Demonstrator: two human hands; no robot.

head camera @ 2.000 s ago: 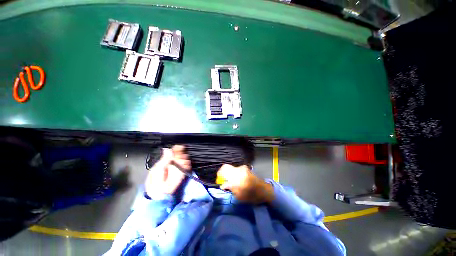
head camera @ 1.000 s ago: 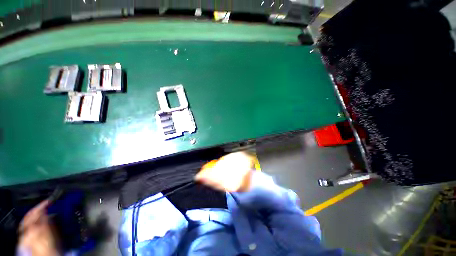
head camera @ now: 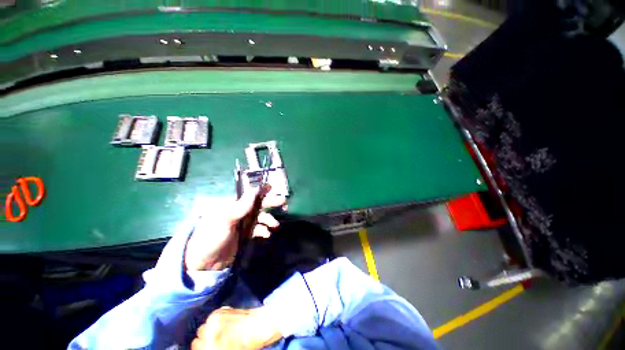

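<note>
The metal fixture (head camera: pixel 277 183) lies on the green bench in front of me, its open window frame (head camera: pixel 264 156) joined at the far side. My left hand (head camera: pixel 223 234) is at the fixture's near edge, its fingers closed on thin black cable (head camera: pixel 248 220). Thin strands stand up over the fixture from the fingertips; their tips are too small to make out. The hand covers part of the slotted half. My right hand (head camera: pixel 229 329) is low over my lap, near the bottom edge, fingers curled. Whether it holds cable cannot be told.
Three grey fixtures (head camera: pixel 162 163) sit at the back left. Orange-handled scissors (head camera: pixel 25 198) lie at the far left. Black hanging cable stock (head camera: pixel 548 130) is at the right, with a red bin (head camera: pixel 478 211) below the bench. A raised green line (head camera: pixel 205 42) runs behind the bench.
My left hand has come from the far lower left up to the fixture, with cable in its fingers. My right hand has moved down and left over my lap. The view has shifted.
</note>
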